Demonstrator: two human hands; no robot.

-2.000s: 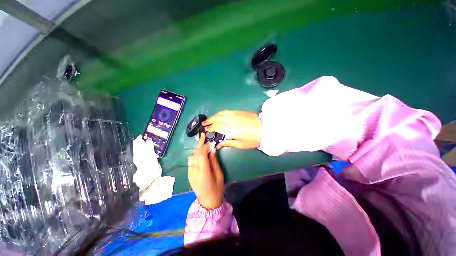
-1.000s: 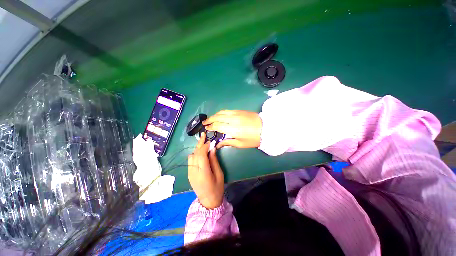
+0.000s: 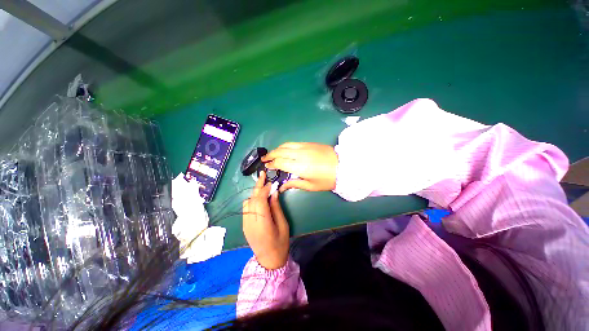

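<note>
An open round black charging case [image 3: 254, 161] lies on the green bench in front of me, its lid leaning to the left. My right hand [image 3: 301, 167] covers part of its base, with the fingers on the top and right edges. My left hand [image 3: 266, 223] reaches up from below, with its fingertips at the lower edge of the base. Both hands hold the case. A small white piece shows at the left fingertips. The inside of the base is mostly hidden. A phone [image 3: 212, 157] with a lit screen lies left of the case.
A second open black case [image 3: 350, 95] lies further back on the bench. A tall stack of clear blister trays [image 3: 84, 207] stands at the left. Crumpled white cloth or tissue [image 3: 188, 216] lies below the phone. A brown carton edge [image 3: 577, 181] shows at the far right.
</note>
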